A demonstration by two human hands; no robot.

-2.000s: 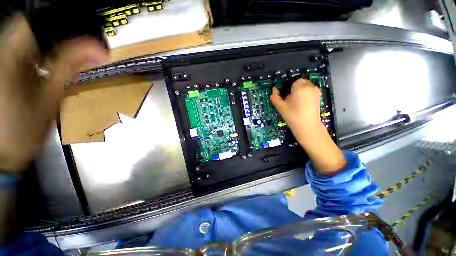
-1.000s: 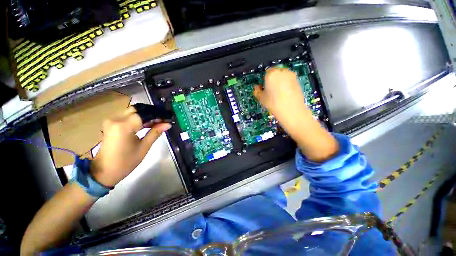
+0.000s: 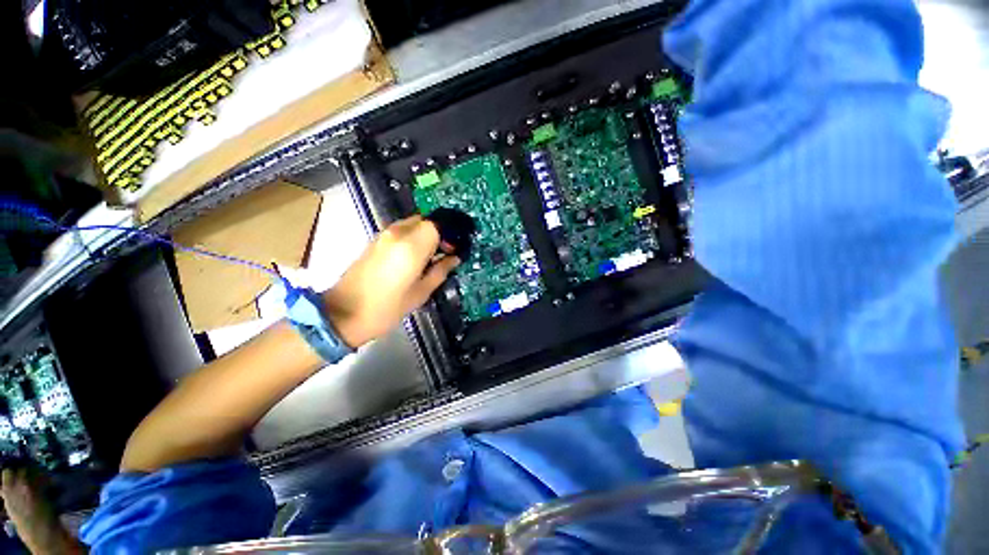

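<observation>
My left hand (image 3: 390, 280), with a light blue wrist strap (image 3: 316, 325), is over the left edge of the leftmost green circuit board (image 3: 501, 233). Its fingers hold a black plug-in part (image 3: 453, 230) at the board; whether it is seated cannot be told. The middle board (image 3: 613, 201) has a pale-dotted strip along its left side. A third board (image 3: 664, 130) is mostly hidden behind my right sleeve. The boards lie in a black carrier (image 3: 521, 363). My right hand is not in view; its blue sleeve (image 3: 813, 195) runs up to the top edge.
Cardboard sheet (image 3: 244, 249) lies left of the carrier. Behind the rail stand a cardboard tray (image 3: 293, 119) of yellow-and-black components and a black bin (image 3: 152, 43). At the far left are another carrier's boards (image 3: 43, 401) and another person's hand (image 3: 27, 510). A blue cord runs to my wrist strap.
My left hand has moved right with the black part, from the carrier's edge onto the leftmost board. My right hand has left the boards and gone out of the picture.
</observation>
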